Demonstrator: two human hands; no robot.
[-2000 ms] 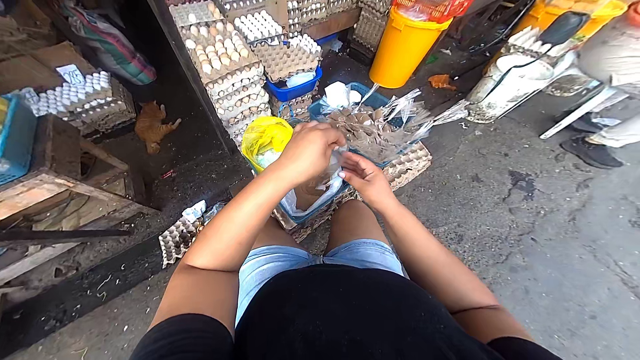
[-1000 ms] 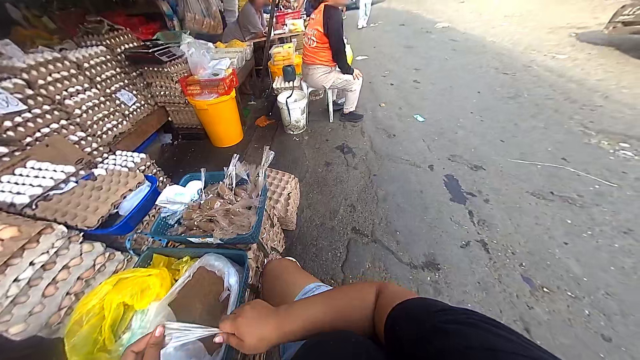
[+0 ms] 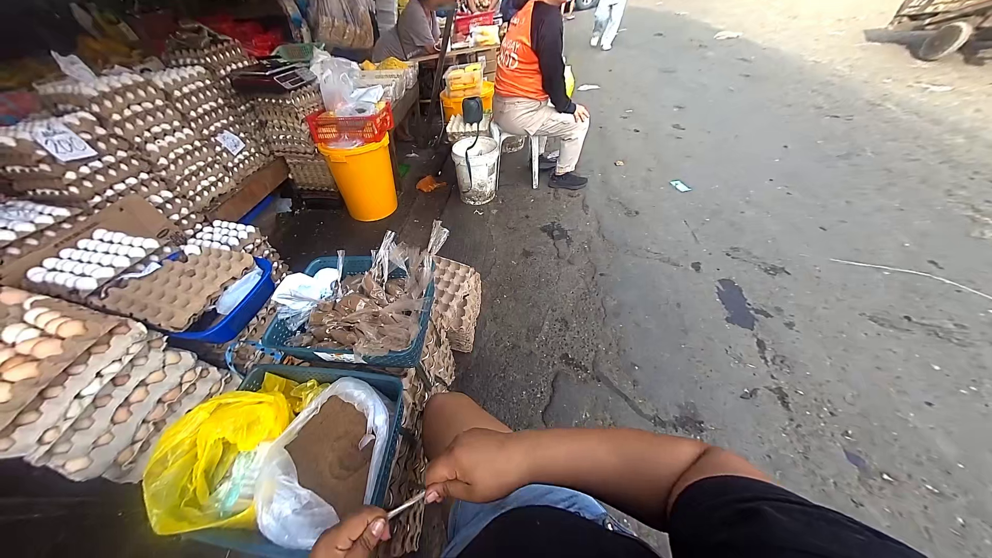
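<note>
Both my hands pinch a thin, twisted strip of clear plastic (image 3: 406, 505), stretched between them at the near edge of a teal basket. My left hand (image 3: 353, 535) is at the bottom of the view, partly cut off; my right hand (image 3: 474, 467) is above my lap. Just left of them, brown powder (image 3: 333, 449) lies in an open white plastic bag (image 3: 291, 496) inside the near teal basket (image 3: 391, 387). A yellow plastic bag (image 3: 209, 457) sits beside it. Behind, another teal basket (image 3: 403, 358) holds several clear bags of brown powder (image 3: 364, 310) with twisted tops.
Egg trays (image 3: 70, 387) are stacked at left, with a blue tub (image 3: 256, 306) among them. More cardboard trays (image 3: 457, 302) stand under and beside the baskets. Farther off are a yellow bucket (image 3: 360, 178), a white bucket (image 3: 476, 170) and a seated person (image 3: 535, 85). Pavement (image 3: 697, 310) extends right.
The view has swung far toward the street since two seconds ago. Compared with one second ago, the plastic between my hands is narrower and tightly twisted, and my hands are farther right of the powder.
</note>
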